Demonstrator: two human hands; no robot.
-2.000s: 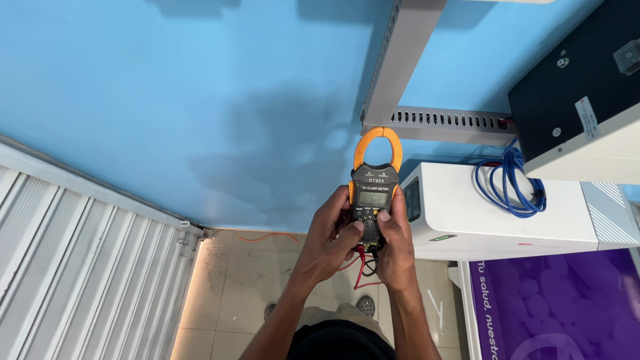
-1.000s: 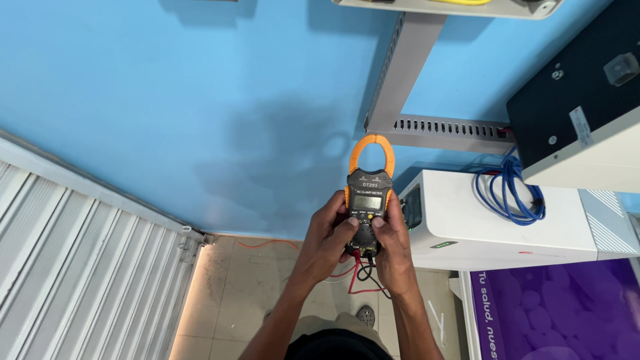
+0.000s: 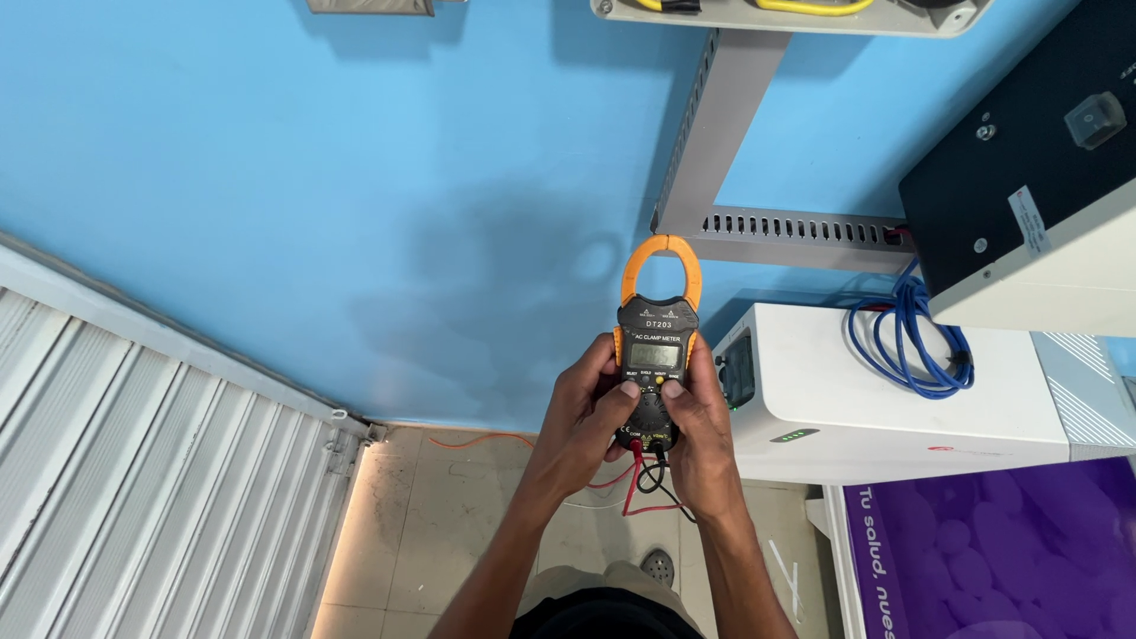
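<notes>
An AC clamp meter, black with an orange jaw, is held upright between both hands in front of the blue wall. My left hand grips its left side, with the thumb by the buttons above the rotary dial. My right hand holds the other side, its thumb on the face near the buttons. The jaw looks closed, with no wire seen inside it. Red and black test leads are plugged into the meter's bottom and hang in loops below. The display's reading is too faint to tell.
Right of the hands stands a white unit with coiled blue cable on top. Above it juts a black-and-white case. Slotted grey cable duct runs along the wall. A ribbed metal shutter is at left, a purple panel at lower right.
The thumbs have shifted on the meter's face; my left thumb was lower, over the dial, two seconds ago. The view has tilted slightly, showing more of the enclosure at the top.
</notes>
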